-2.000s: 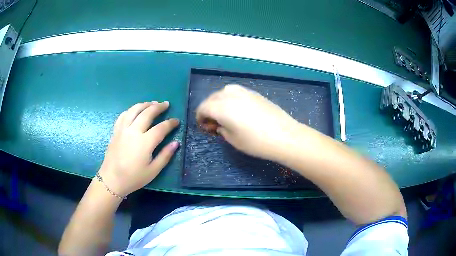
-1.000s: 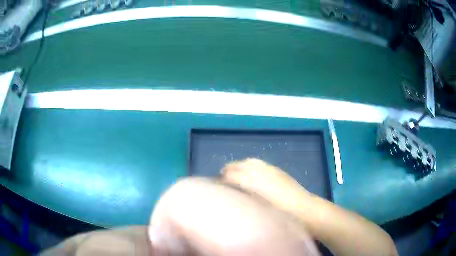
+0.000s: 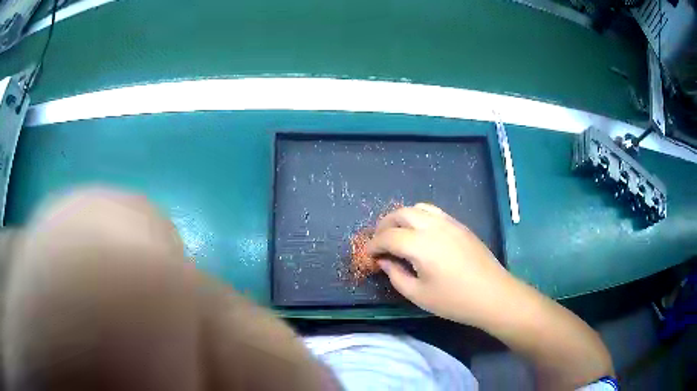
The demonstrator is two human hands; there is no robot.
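Note:
A black parts tray (image 3: pixel 321 164) lies on the green bench. Tiny copper-coloured pieces (image 3: pixel 359 256) are heaped in its lower middle, with small pale specks scattered over the rest. My right hand (image 3: pixel 428 256) is over the tray, its curled fingertips at the right side of the heap; whether it pinches any pieces cannot be seen. My left hand (image 3: pixel 115 282) is large and blurred close to the camera at the lower left; its fingers cannot be made out. Tweezers (image 3: pixel 508 176) lie on the bench along the tray's right side.
A silver multi-bay unit (image 3: pixel 619 176) stands at the right, beside a metal arm with a round knob (image 3: pixel 629 140). A pale metal rail (image 3: pixel 290 95) runs beyond the tray, with the green conveyor belt (image 3: pixel 306 46) behind it. A pale box edge (image 3: pixel 11 122) is at the far left.
My left hand has left the bench beside the tray and come up close to the camera. My right hand has moved from the tray's upper left to the lower middle. The copper heap now shows.

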